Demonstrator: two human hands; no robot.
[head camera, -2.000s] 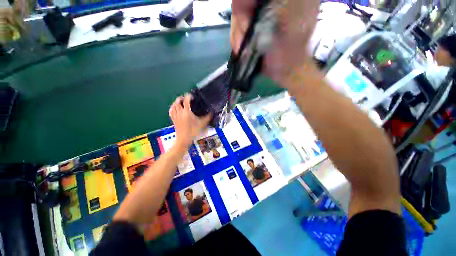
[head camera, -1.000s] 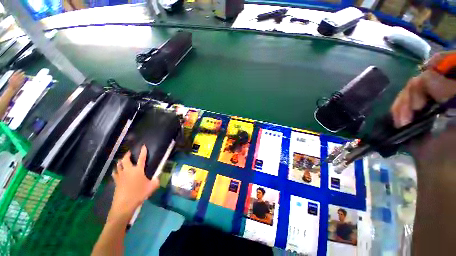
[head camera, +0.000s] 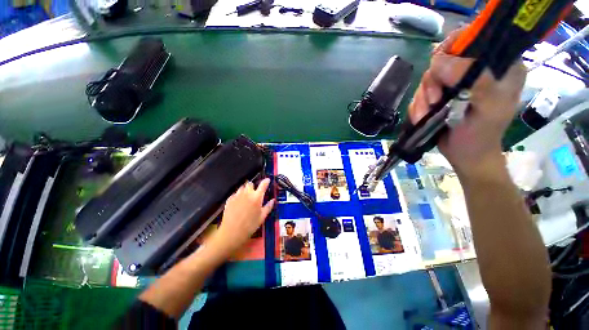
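Two long black housings lie side by side, slanted, on the left part of the bench. My left hand (head camera: 242, 213) rests on the right end of the nearer housing (head camera: 187, 200), fingers spread over its edge; whether it grips is hard to tell. The farther housing (head camera: 152, 174) lies beside it. A black cable (head camera: 297, 192) with a round plug end (head camera: 330, 225) lies on the printed sheet. My right hand (head camera: 468, 97) is closed around the black and orange power screwdriver (head camera: 420, 132), held tilted above the sheet, its silvery tip pointing down-left, clear of the housings.
The green belt (head camera: 258, 84) runs behind the bench, with a black unit at left (head camera: 132, 80) and another at right (head camera: 382, 97). More black units (head camera: 29, 206) stand at the far left. A white machine (head camera: 562, 161) is at right. A blue basket (head camera: 452, 319) is below.
The two housings now lie farther right on the printed sheet, with a cable and plug beside them. My left hand is at the nearer one's right end. The view has shifted; the screwdriver shows more fully.
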